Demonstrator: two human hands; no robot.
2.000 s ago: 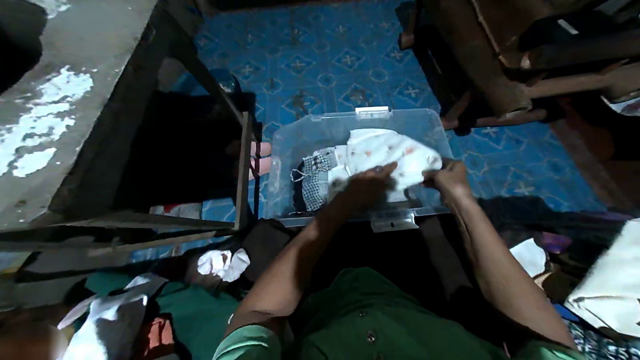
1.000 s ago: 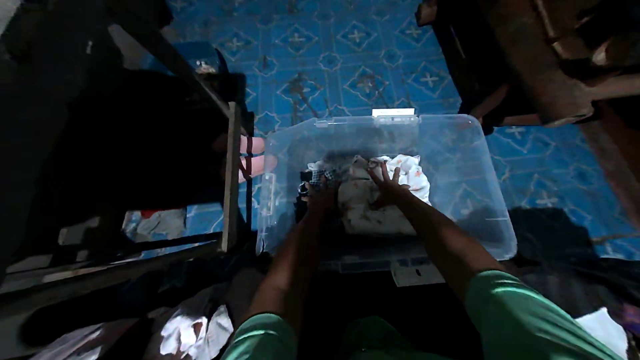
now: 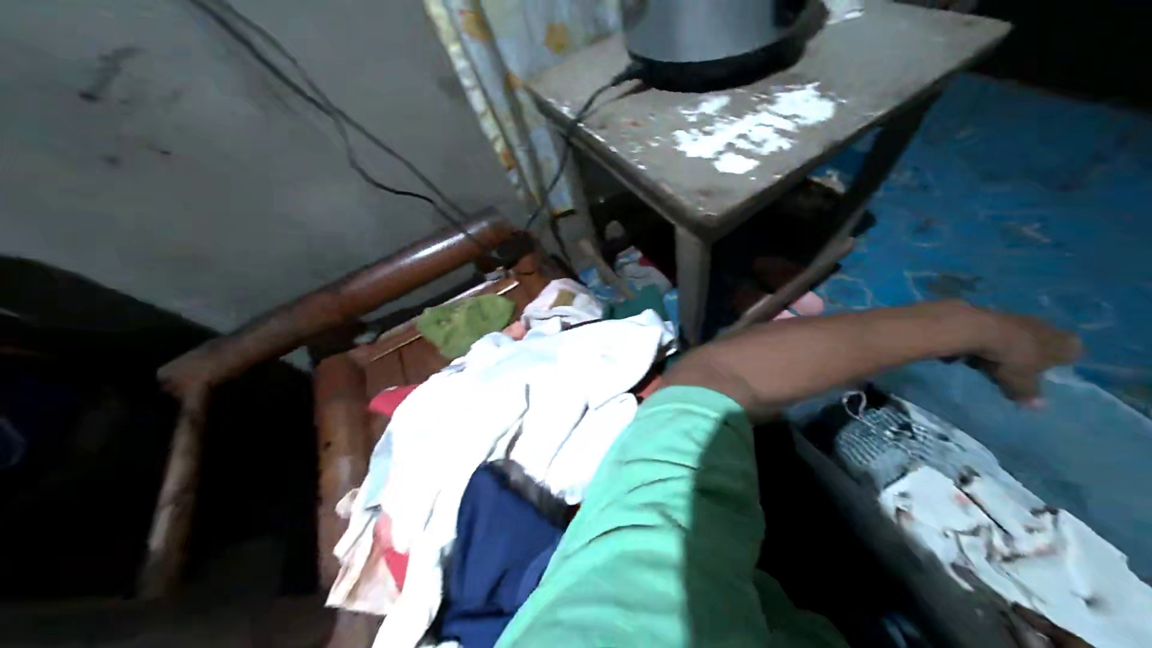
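My left hand (image 3: 1026, 355) is held over the clear plastic storage bin (image 3: 1071, 405) at the right, its fingers bent and blurred; whether it holds anything cannot be made out. Below it in the bin lie a dark and white checked cloth (image 3: 886, 441) and white patterned cloth (image 3: 1008, 531). A small dark part at the bottom right edge may be my right hand (image 3: 1048, 627), near the white cloth; its fingers are not clear. Left of my green sleeve, a white garment (image 3: 531, 387) and a navy blue cloth (image 3: 499, 549) lie in a heap of clothes.
A worn table (image 3: 666, 180) with a metallic appliance (image 3: 706, 36) and its cord stands behind the heap. The wooden seat has a round armrest (image 3: 360, 288) at the left. A green cloth (image 3: 465, 324) lies on it. Blue patterned floor (image 3: 999, 207) shows at the right.
The view has swung left to the clothes heap. Both hands were on the white cloth in the bin; my left hand is now raised off it.
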